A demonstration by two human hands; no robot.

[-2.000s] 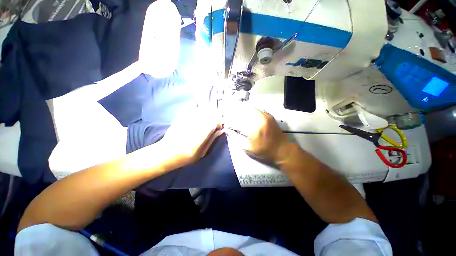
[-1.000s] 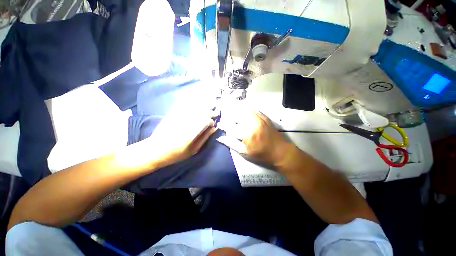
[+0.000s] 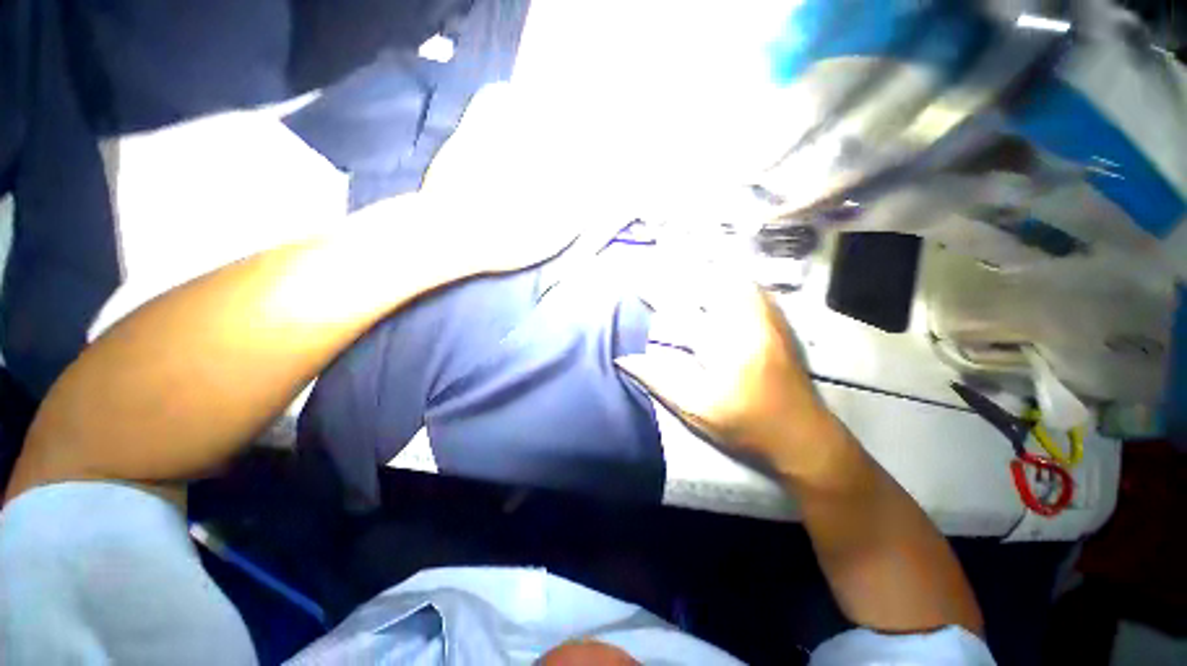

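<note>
A navy cloth piece [image 3: 534, 384] lies on the white table and hangs over its front edge. My right hand [image 3: 736, 371] is on the cloth's right edge, its fingers washed out by glare; the cloth edge appears held there. My left hand [image 3: 573, 195] reaches across the cloth's far side and is almost fully lost in white glare, so its fingers and grip cannot be made out. The machine head [image 3: 950, 117] is blurred at the upper right. The presser foot area [image 3: 785, 241] shows as a dark blurred cluster beyond my right hand.
A black flat rectangle [image 3: 875, 280] lies on the machine bed. Scissors with red and yellow handles [image 3: 1041, 481] lie at the right beside a white fitting [image 3: 1057, 394]. More navy cloth [image 3: 195, 65] is at the upper left. The white table's front edge [image 3: 742, 498] crosses below the hands.
The view has shifted, so the machine and scissors appear further right. My left arm reaches farther forward, its hand now lost in glare. More of the navy cloth shows, bunched between the arms.
</note>
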